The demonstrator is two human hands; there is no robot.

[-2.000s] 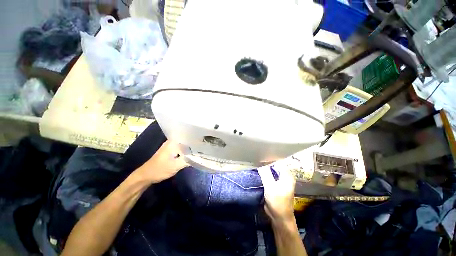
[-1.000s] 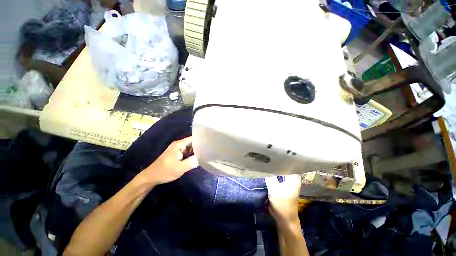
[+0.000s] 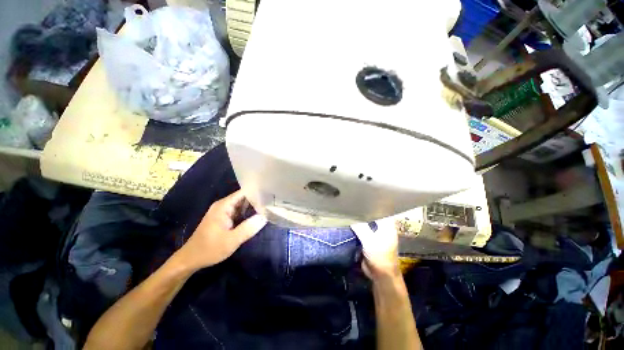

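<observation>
A dark navy denim garment (image 3: pixel 263 294) with pale stitch lines lies under the sewing machine head (image 3: pixel 349 147) and hangs over the table's front edge. My left hand (image 3: pixel 222 229) is on the cloth at the left of the head, thumb and fingers bent together near the cloth's edge; its fingertips are partly hidden by the head. My right hand (image 3: pixel 378 246) rests on the cloth at the right of the head, its fingertips hidden under it. Bright lamp light falls on the denim between the hands. The needle is hidden.
A clear plastic bag of whitish pieces (image 3: pixel 167 68) stands on the cream table (image 3: pixel 89 140) at left. A control panel (image 3: pixel 489 137) sits behind a dark curved bar (image 3: pixel 581 102) at right. A small compartment tray (image 3: pixel 448 215) is at the right table edge. Dark cloth (image 3: pixel 472 301) lies at right.
The view has shifted, so the machine head first appears farther right, then back left. My left hand's fingers and thumb look more spread from the head; the right hand stays beside the head.
</observation>
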